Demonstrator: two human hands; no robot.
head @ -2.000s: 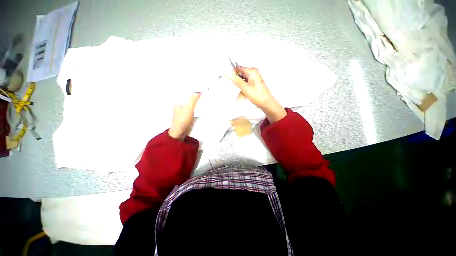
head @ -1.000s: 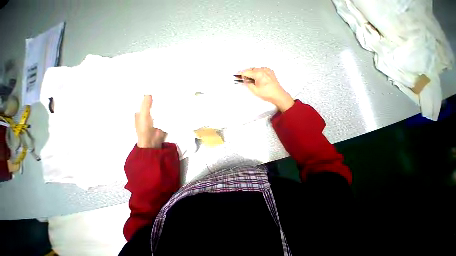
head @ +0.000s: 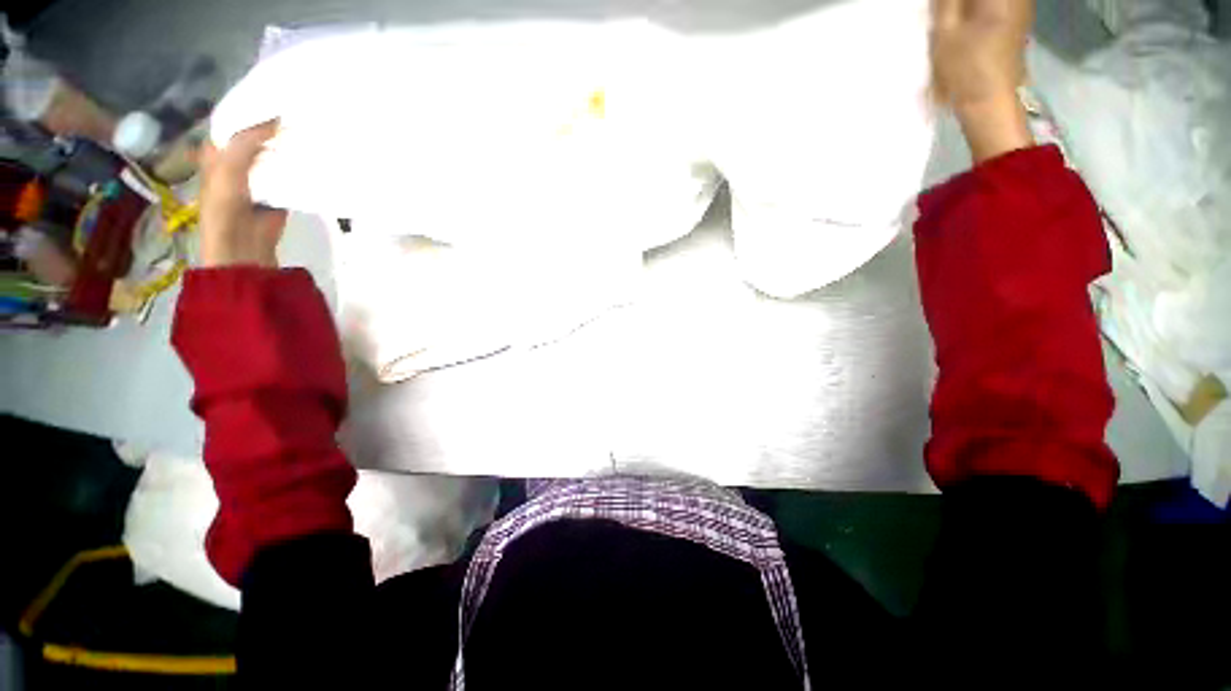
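A white garment (head: 540, 149), overexposed so its seams are lost, is stretched between my hands above the table, with its lower part hanging or lying on the tabletop. My left hand (head: 240, 196) grips its left end. My right hand (head: 981, 54), blurred and cut off by the top edge, holds its right end. A small yellowish patch (head: 595, 101) shows on the cloth. I cannot make out the snips.
At the left stand a dark red tray (head: 108, 257) of small items, a yellow tape measure (head: 169, 209) and a white-capped bottle (head: 137, 134). A cream garment pile (head: 1147, 176) lies at the right. White cloth (head: 189, 527) and a yellow frame (head: 135, 661) show below the table.
Both hands have moved up and far apart, and both have taken hold of the garment. The garment has been lifted from its flat spread. The dark snips no longer show in my right hand.
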